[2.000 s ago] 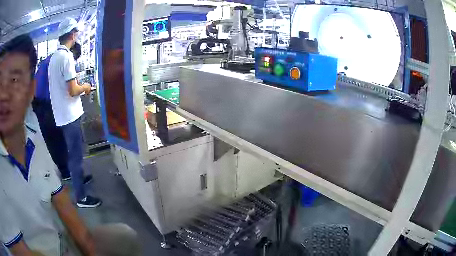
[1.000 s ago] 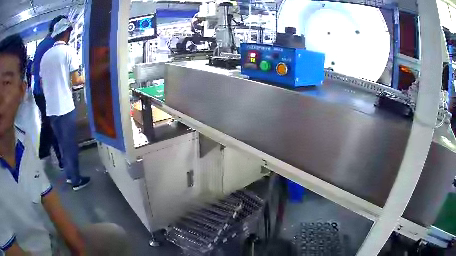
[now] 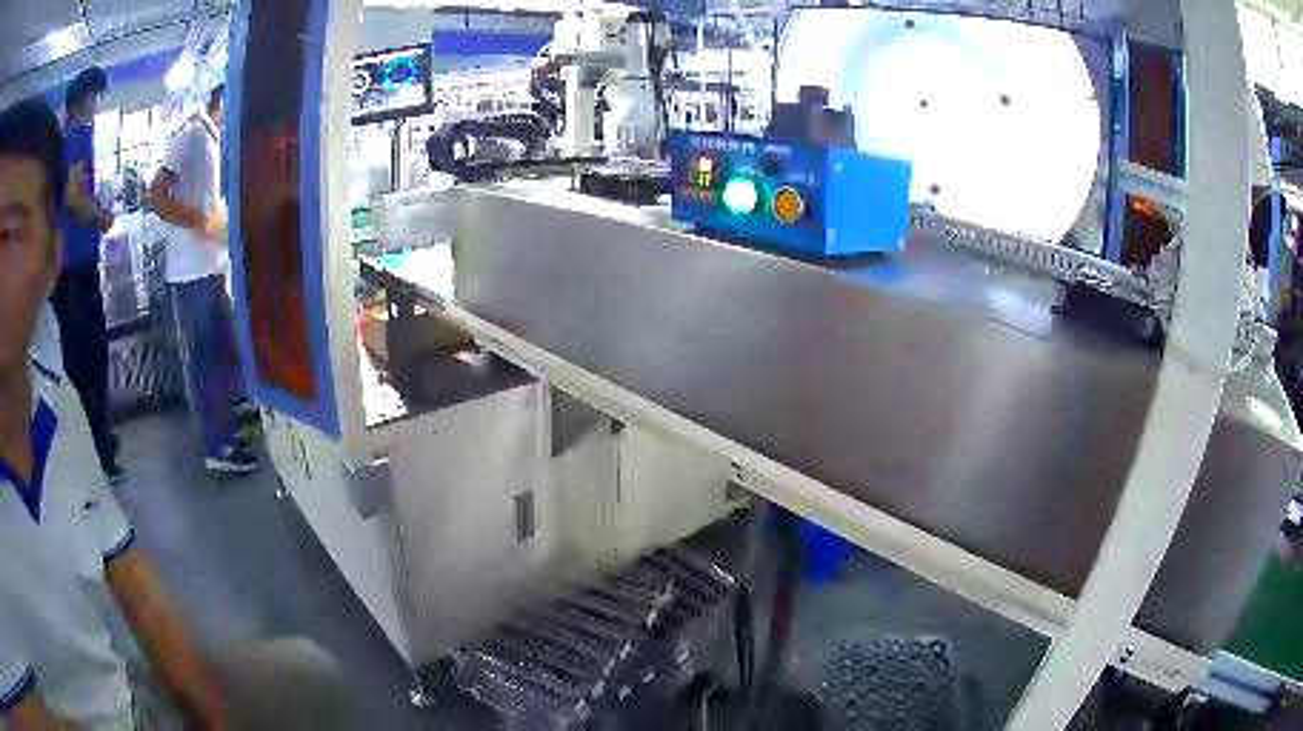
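Neither of my hands is in the picture. Nearest in front of me is the long brushed grey conveyor housing (image 3: 800, 357), running from centre left to lower right. A bright blue control box (image 3: 793, 193) sits on top of it, with red digits, a lit green button, an orange button and a black block on its top. Behind it is the large white inspection monitor (image 3: 943, 122) with faint circles. A short strip of belt (image 3: 415, 269) shows at the housing's left end, pale with glare.
A white frame post (image 3: 1165, 386) crosses the right side. A guard door (image 3: 279, 214) with orange-brown panel stands left. Grey ribbed trays (image 3: 600, 643) lie on the floor below. A person in a white shirt (image 3: 72, 528) is close at left; two people stand farther back.
The view has shifted, so the housing and box appear farther left. The box's green button has become brightly lit, and the belt strip looks whiter. The two background people now appear apart.
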